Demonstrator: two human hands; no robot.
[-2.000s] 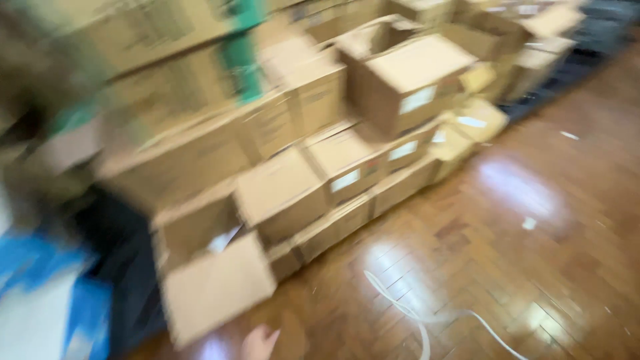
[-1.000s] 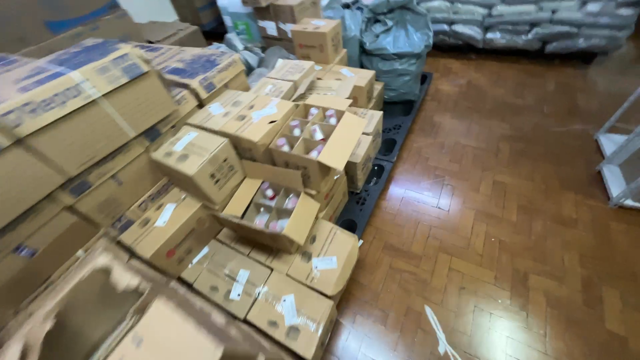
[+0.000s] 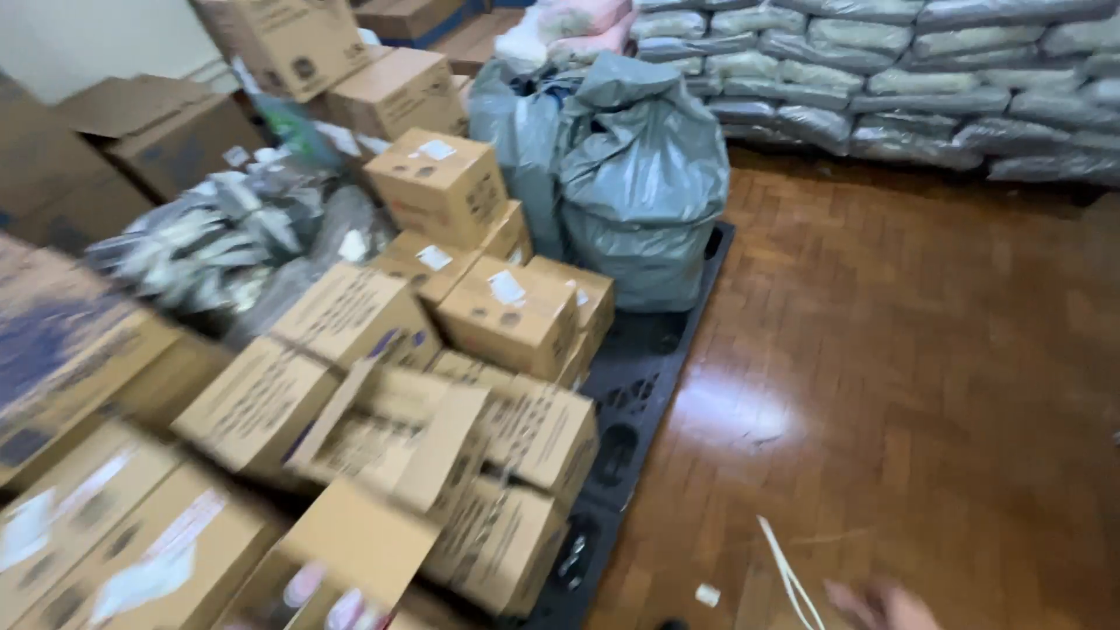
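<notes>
At the bottom edge, right of centre, part of a blurred hand (image 3: 879, 605) shows, probably my right; its grip cannot be made out. Just left of it is a thin white strap (image 3: 787, 569), and whether the two touch is unclear. My left hand is out of view. To the left, an open cardboard box holding pink-and-white bottles (image 3: 346, 608) stands at the bottom. Behind it sits another open cardboard box (image 3: 394, 429), among closed cardboard boxes (image 3: 507, 311) with white labels.
A black plastic pallet (image 3: 643, 376) edges the boxes along the parquet floor (image 3: 875, 350). Large grey plastic bags (image 3: 643, 184) stand at its far end. Stacked plastic-wrapped packs (image 3: 875, 83) line the back. A small white scrap (image 3: 708, 595) lies on the floor.
The view has swung widely along the rows of boxes, bringing the grey bags nearer. A hand shows at the bottom edge now; one second ago none was in view.
</notes>
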